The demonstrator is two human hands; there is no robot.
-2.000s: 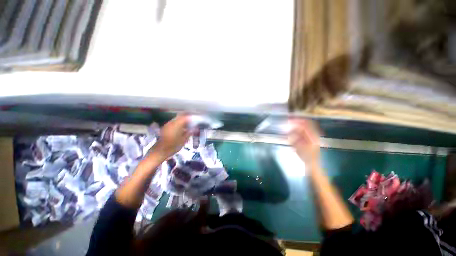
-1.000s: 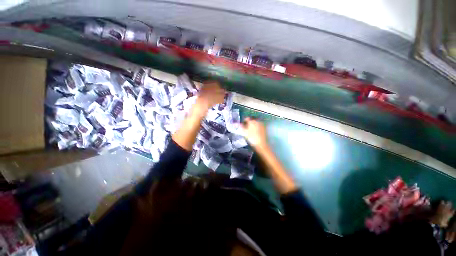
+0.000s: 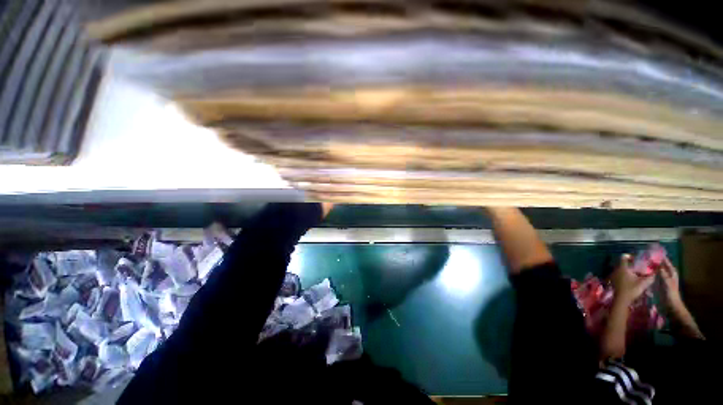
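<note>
Both my arms reach forward over the pale edge rail (image 3: 587,236) to the green conveyor belt (image 3: 396,215). The overhead shelf and the cardboard stack on it hide both my hands. Only a bit of my left wrist and my bare right forearm show below the shelf edge. What the hands hold cannot be seen. White sachets (image 3: 103,308) with dark print lie heaped at the left, and more of them lie to the right of my left arm on the glossy green worktable (image 3: 412,316).
A thick tan and grey cardboard stack (image 3: 476,142) fills the upper view on the white shelf (image 3: 174,150). A grey sheet stack (image 3: 47,87) stands upper left. At the right, another person's hands hold a red packet (image 3: 652,259) over a red pile (image 3: 594,297).
My hands have moved from the sachet heap forward, out of sight under the shelf. The view has shifted, so the cardboard stack covers the top and the red packages no longer show on the belt.
</note>
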